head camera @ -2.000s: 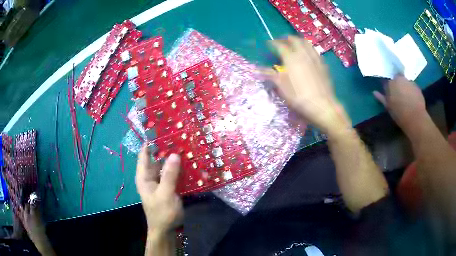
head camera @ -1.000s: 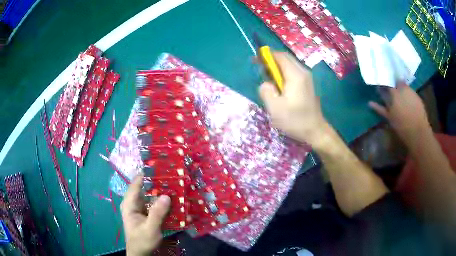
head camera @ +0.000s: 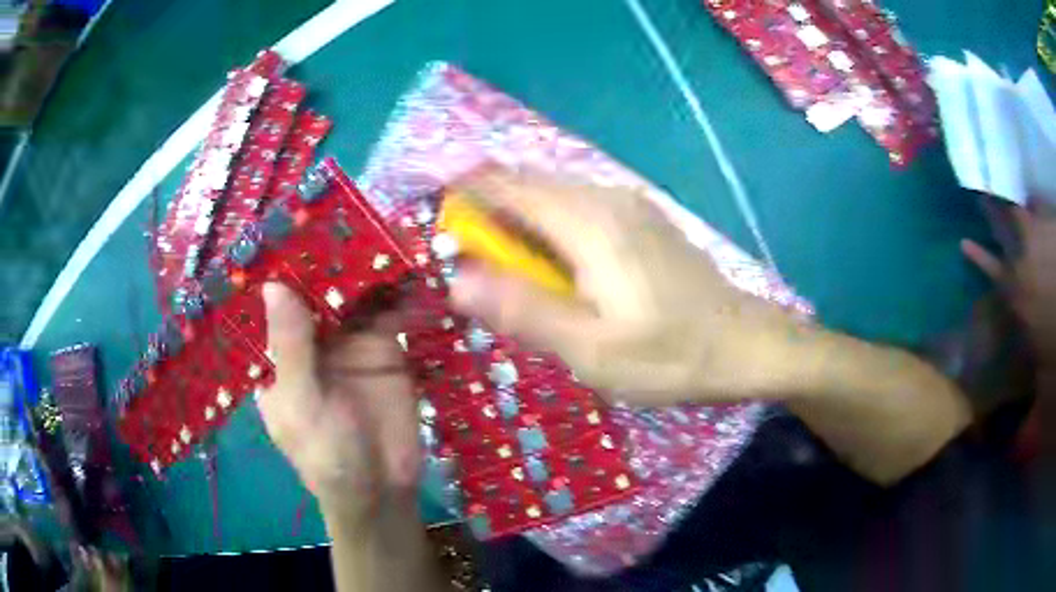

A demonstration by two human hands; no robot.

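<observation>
My left hand (head camera: 347, 405) grips a red PCB panel strip (head camera: 214, 364) and holds it tilted, from the lower left up to the middle. My right hand (head camera: 625, 289) is blurred and closed around the yellow-handled cutters (head camera: 504, 245) at the upper end of that strip; the cutter jaws are hidden or blurred. More red PCB strips (head camera: 539, 445) lie on the speckled pinkish bubble bag (head camera: 706, 445), partly under both hands.
Stacked board strips (head camera: 237, 174) lie at left on the green mat (head camera: 556, 52). More board strips (head camera: 834, 69) lie at the upper right. White paper slips (head camera: 990, 127) are beside another person's hand at right. Dark red strips (head camera: 81, 405) and a blue tray edge (head camera: 17, 428) are at far left.
My left hand has lifted one strip off the bag and turned it to slant down left. My right hand with the cutters has moved left and down to it. The view has shifted.
</observation>
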